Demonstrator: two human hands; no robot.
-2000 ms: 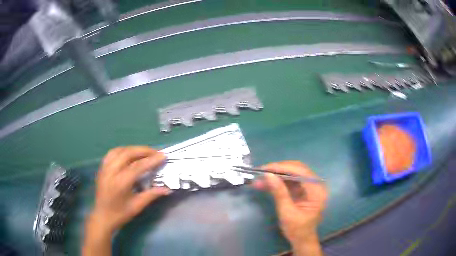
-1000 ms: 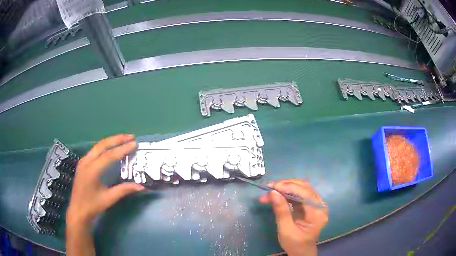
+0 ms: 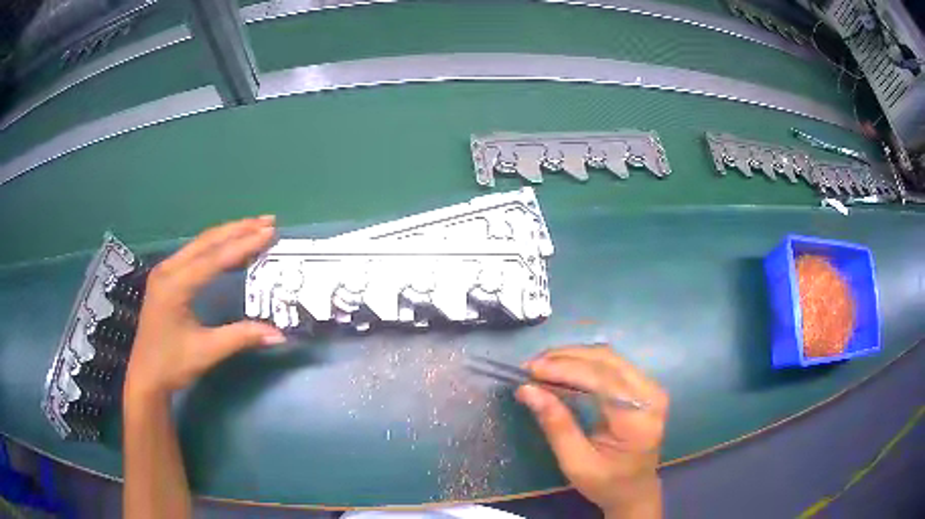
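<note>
A stack of four-station housings (image 3: pixel 396 284) lies in front of me. The top bar shines white, with another bar at an angle behind it. My left hand (image 3: pixel 198 299) is spread around the stack's left end, thumb and fingers apart; whether they touch the metal is hard to tell. My right hand (image 3: pixel 598 411) holds thin metal tweezers (image 3: pixel 507 371) like a pen. The tips are below the stack, over loose copper pins (image 3: pixel 431 380) on the green mat. Whether the tips hold a pin is too small to tell.
A blue parts bin (image 3: pixel 778 304) with copper-coloured pieces stands at right. A side stack of housings (image 3: pixel 86 324) is at far left. A placed housing (image 3: pixel 573 157) lies behind the stack, more bars (image 3: pixel 761 159) at back right. An upright post (image 3: pixel 223 51) and rails are behind. The mat's front edge is curved.
The tweezers have moved from the stack's lower right edge down to the loose pins. My left hand remains around the left end. The view has shifted, and the scene sits differently in the picture.
</note>
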